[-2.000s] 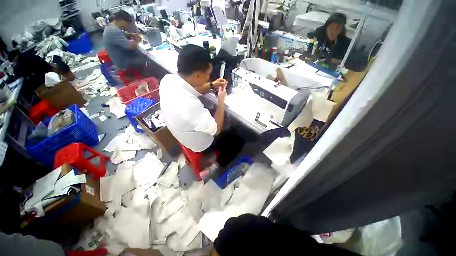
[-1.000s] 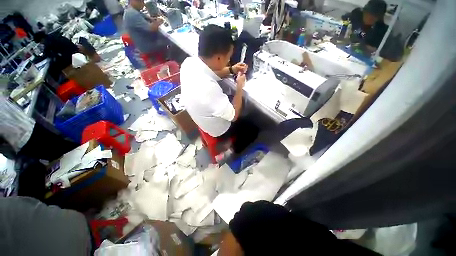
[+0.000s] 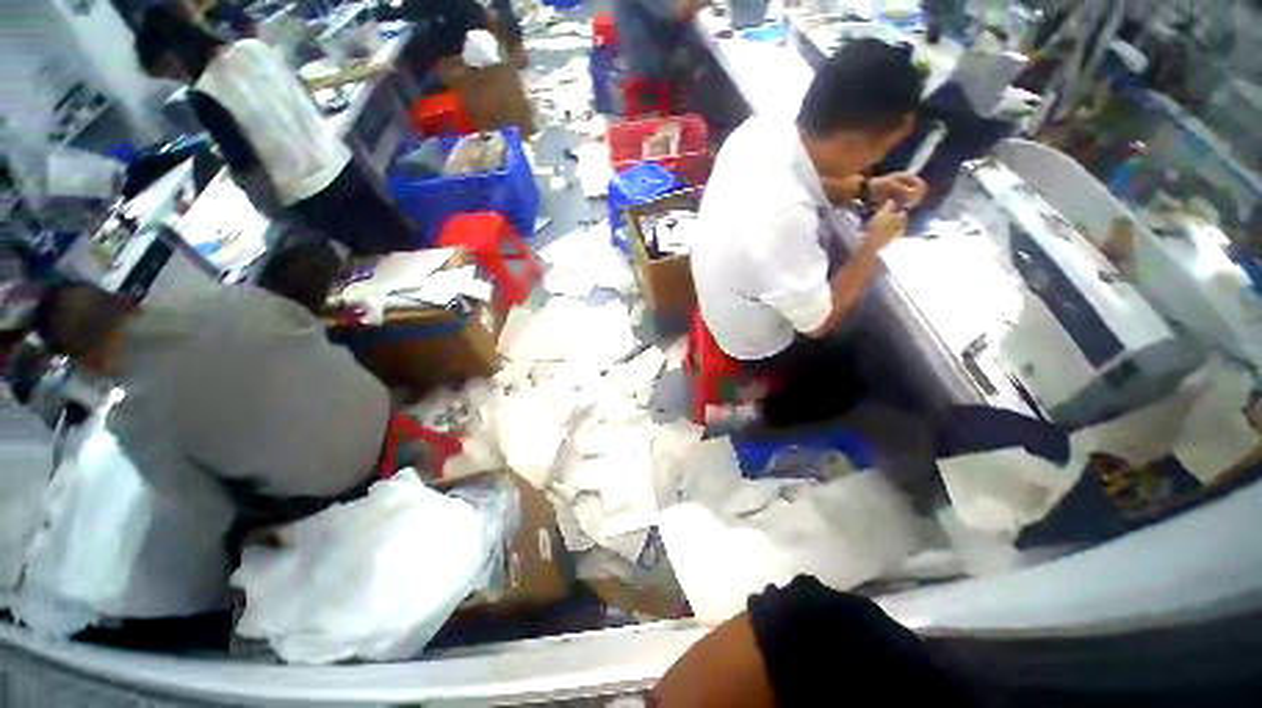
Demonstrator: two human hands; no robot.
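Observation:
At the bottom middle a dark sleeve [image 3: 844, 643] and bare forearm skin [image 3: 713, 671] show at the pale window ledge [image 3: 554, 667]; no hand of mine can be made out. Beyond the ledge, white-cream flat pieces [image 3: 595, 457] lie heaped on the floor. A large crumpled white sheet or bag [image 3: 367, 567] lies over a brown box at the lower left. A person in a white shirt sits at a long white table, both hands [image 3: 893, 197] together; any item in them is too small to tell. A white sewing machine [image 3: 1066, 284] stands on that table.
A person in grey bends over at the left, another in a white top and dark sleeves behind. A blue crate [image 3: 464, 187], red stool [image 3: 491, 256] and filled cardboard box [image 3: 415, 332] stand left. Dark cloth with a yellow-gold motif [image 3: 1128, 484] lies at the right table end.
The view has swung left and down, so the workshop has shifted right. The curtain has left the right side. The ledge and more of the left workers and white sheet now show.

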